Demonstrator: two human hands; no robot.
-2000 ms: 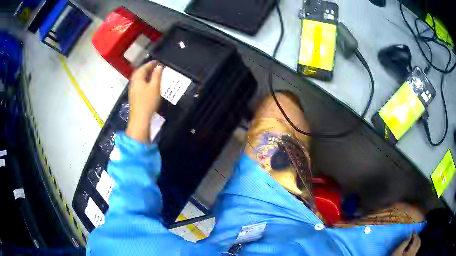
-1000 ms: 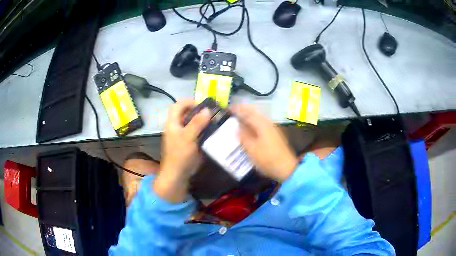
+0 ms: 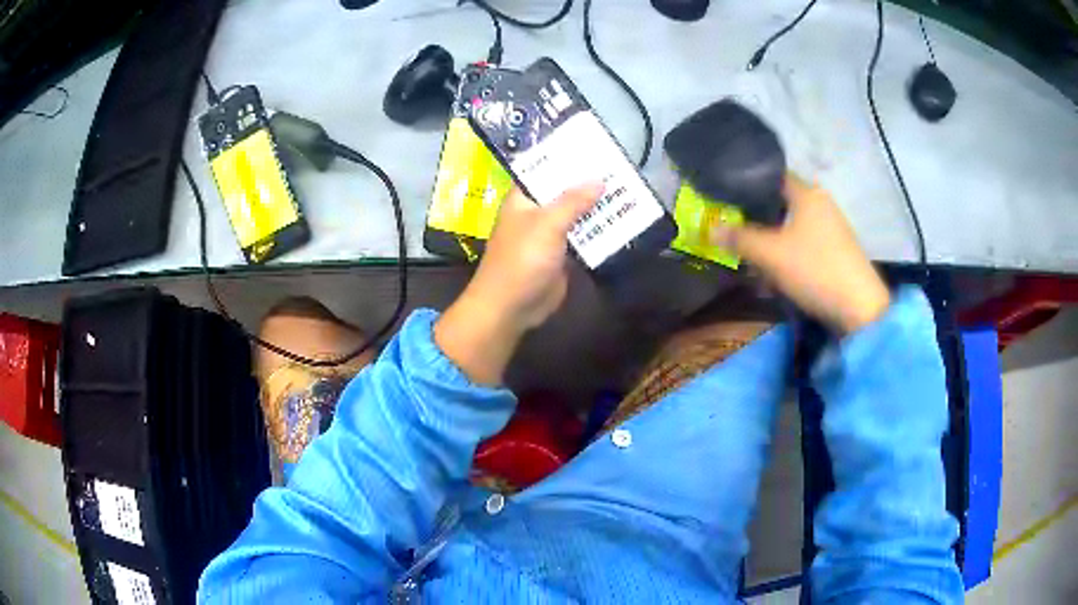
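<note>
My left hand (image 3: pixel 520 266) holds a dark smartphone (image 3: pixel 573 166) by its lower left side, its back with cameras and white barcode label facing up. My right hand (image 3: pixel 816 254) grips a black barcode scanner (image 3: pixel 727 160), slightly blurred, its head right of the phone. A yellow card (image 3: pixel 700 227) lies on the bench partly hidden under the scanner. A second phone with a yellow card (image 3: pixel 467 177) lies on the bench, partly covered by the held phone. A third phone with a yellow card (image 3: pixel 253 189) lies further left, with a cable at its top end.
The bench (image 3: pixel 319 71) holds an empty tray (image 3: pixel 142 130) at left, another scanner (image 3: pixel 420 85), a small black mouse (image 3: pixel 932 91) and loose cables. A cable loops over the front edge. A tray stack (image 3: pixel 112 390) with labelled phones stands at lower left; red stools (image 3: pixel 30 372) show at both sides.
The held phone has moved up over the bench, only my left hand now on it. My right hand has left the phone and taken the scanner, which has moved left over the yellow card.
</note>
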